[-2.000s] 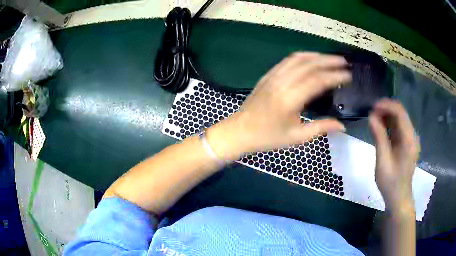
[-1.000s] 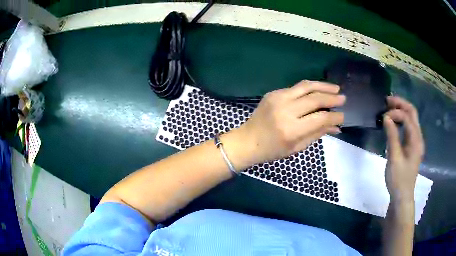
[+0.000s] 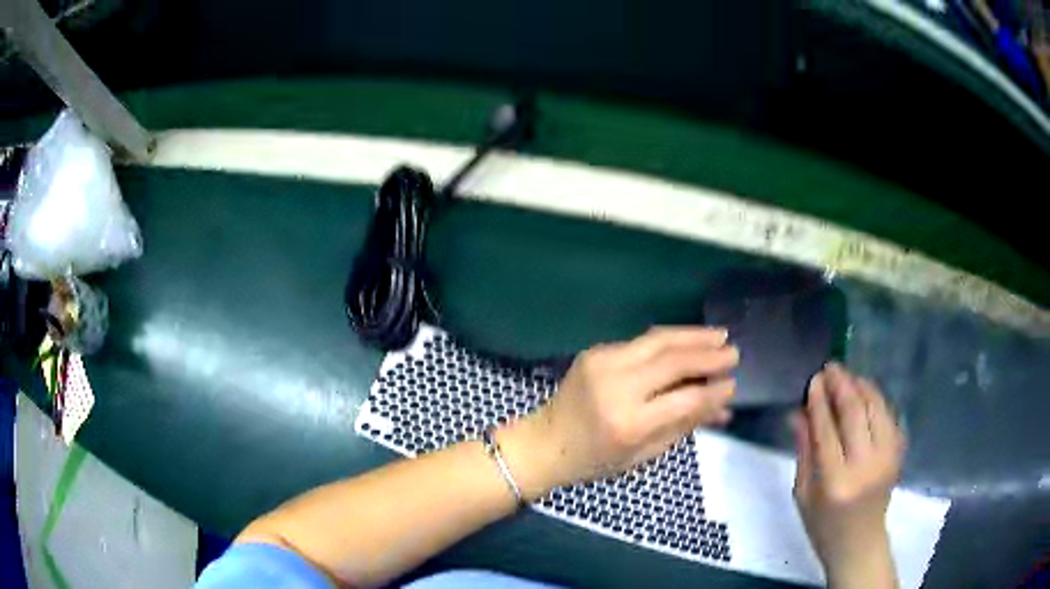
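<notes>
A black squarish housing [image 3: 783,334] lies on the green bench at the right, slightly blurred. My left hand [image 3: 645,403] is at its left edge, fingers curled against that side. My right hand [image 3: 846,431] has its fingertips at the near right corner; whether a small disc is between them is hidden. A white sheet with rows of black dots [image 3: 645,506] lies under my left hand and forearm, its bare white part [image 3: 760,506] at the right. A bundled black cord [image 3: 394,265] lies left of the housing.
A cream-white rail [image 3: 576,196] runs along the far side of the bench, with a dark green belt [image 3: 645,150] beyond it. The cord's end [image 3: 507,121] reaches over the rail. A crumpled whitish plastic bag [image 3: 75,207] and a small tied bag [image 3: 78,316] are at the left edge.
The view has tilted up, so the bench sits lower and more of the area beyond the rail shows. My right fingers have closed in on the housing's near right corner. The left hand stays beside it.
</notes>
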